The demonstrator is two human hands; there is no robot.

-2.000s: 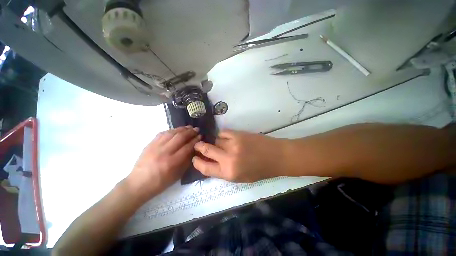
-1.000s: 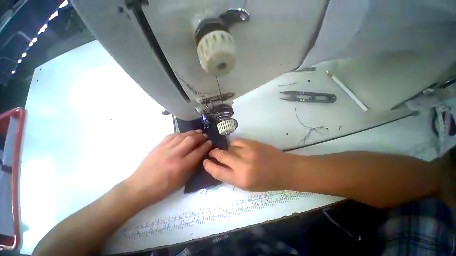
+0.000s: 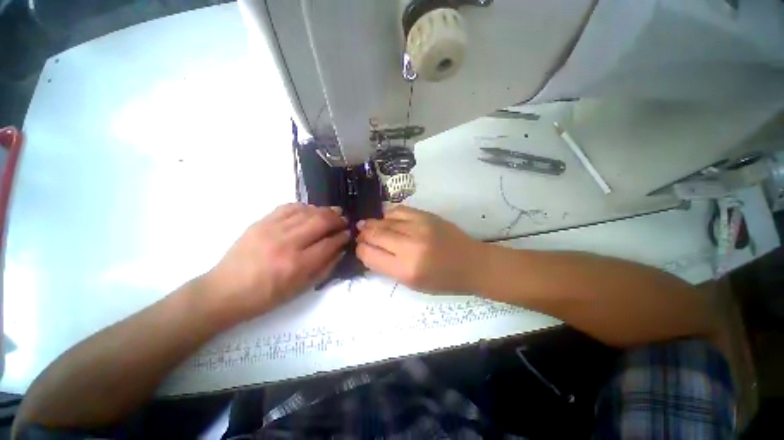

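A dark fabric piece [image 3: 323,182] lies under the needle area of the off-white sewing machine [image 3: 352,60], its short end towards me on the white table. My left hand [image 3: 279,249] lies flat on its left part, fingers at the middle. My right hand [image 3: 421,249] has its fingertips on the right part, close to my left fingertips. Both hands are just in front of the presser foot [image 3: 351,179]. A small ribbed cream knob [image 3: 400,186] is right of the foot. The underside of the cloth is hidden.
Grey thread snips [image 3: 522,161], a white stick [image 3: 582,157] and loose thread ends [image 3: 516,210] lie right of the machine head. A printed ruler band [image 3: 292,345] runs along the table's front edge. A red basket rim [image 3: 9,163] shows at far left. Dark scissors handles [image 3: 716,228] and a pale tape are at far right.
The view has shifted, so the red basket has moved mostly out at left. My fingertips have drawn nearer each other over the middle of the cloth, and more cloth shows beside the foot.
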